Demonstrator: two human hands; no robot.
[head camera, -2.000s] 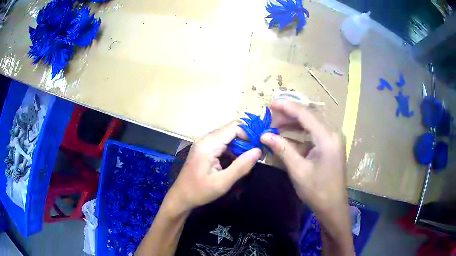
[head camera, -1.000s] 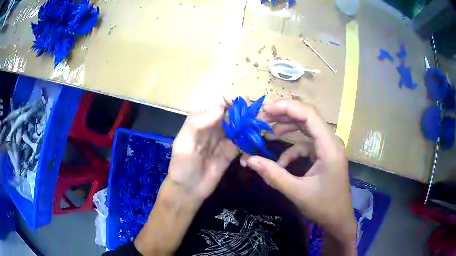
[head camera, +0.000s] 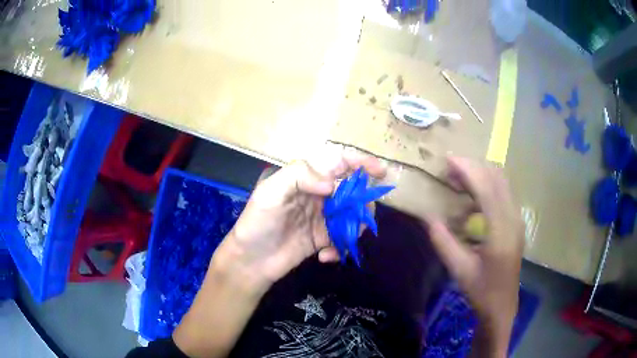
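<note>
My left hand (head camera: 279, 217) holds a bright blue spiky hair piece (head camera: 351, 213) between fingers and thumb, just off the bench's front edge, with its spikes pointing up, right and down. My right hand (head camera: 482, 227) is to the right of it, apart from the piece, blurred, with thumb and fingers spread and no thing seen in it. A small white oval glue dish (head camera: 414, 111) lies on the cardboard pad (head camera: 381, 129), with a pale thin stick across its right end. Another thin stick (head camera: 462, 96) lies to its right.
Yellow tape (head camera: 503, 108) runs beside a whitish bottle (head camera: 509, 19). Small blue strands (head camera: 575, 133) and rounded blue parts (head camera: 605, 201) lie at right. A heap of spiky pieces (head camera: 101, 28) is at upper left. Below are a blue crate of blue parts (head camera: 188, 245), a crate of grey parts (head camera: 43, 182) and red stools (head camera: 112, 238).
My right hand has let go of the spiky piece and moved right. My left hand still holds the piece, now turned. The view has shifted slightly.
</note>
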